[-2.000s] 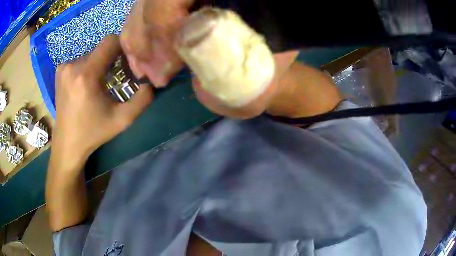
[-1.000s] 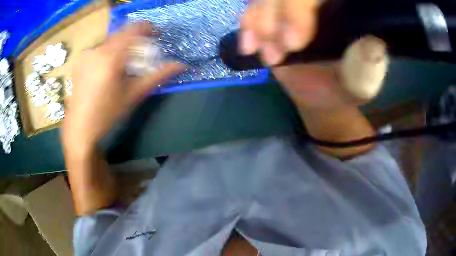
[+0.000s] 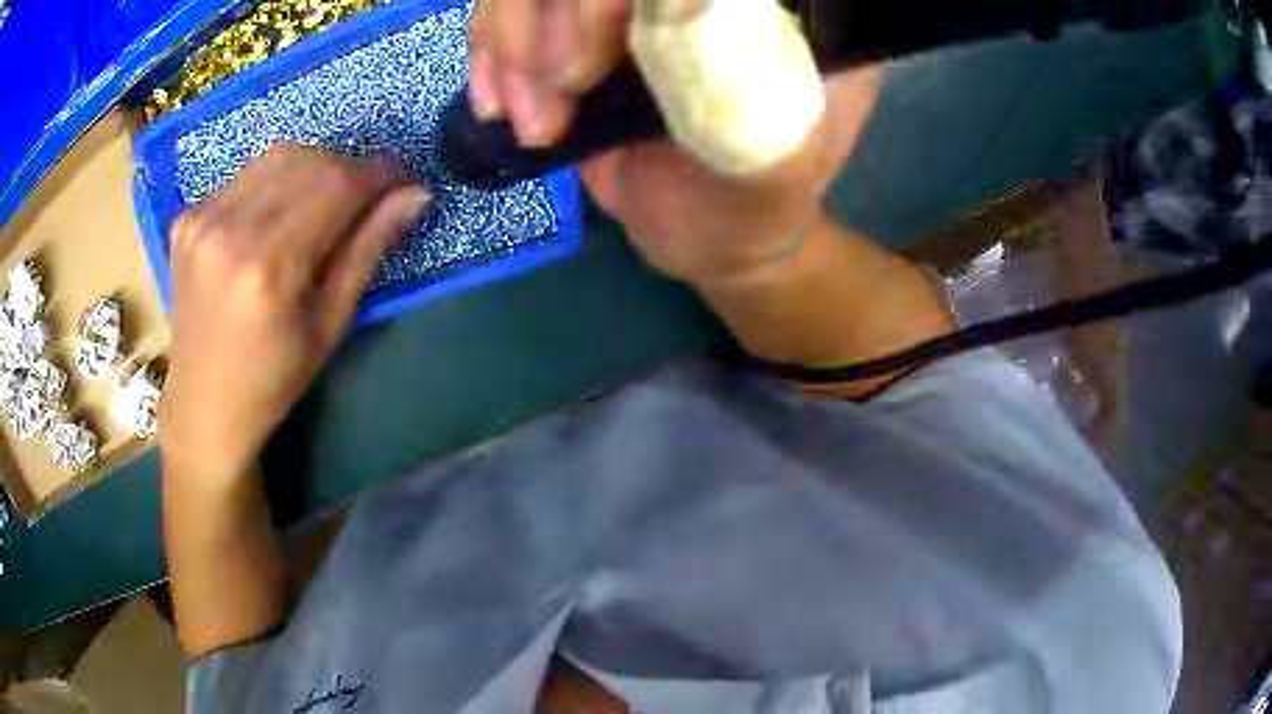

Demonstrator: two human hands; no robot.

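My right hand (image 3: 698, 216) holds the black electric screwdriver (image 3: 614, 119), its nose pointing left over the blue screw tray. A cream rounded wrap (image 3: 732, 84) bulges beside the tool and hides part of the hand. My left hand (image 3: 272, 265), back up, is over the left part of the screw tray (image 3: 569, 223), thumb towards the tool nose. Its fingertips are partly hidden and I cannot tell whether it holds anything. Tiny silver screws (image 3: 467, 230) fill the tray.
A tan cardboard tray (image 3: 77, 188) with several white housings (image 3: 98, 339) lies left of the screw tray. Brass pieces (image 3: 258, 42) are heaped behind it, by a large blue sheet (image 3: 84, 56). A black cord (image 3: 1074, 310) crosses my right forearm. Clear plastic is at right, below the bench edge.
The silver-and-brass part seen in my left hand two seconds ago no longer shows. The view swung away and back. The tool nose is now over the screw tray.
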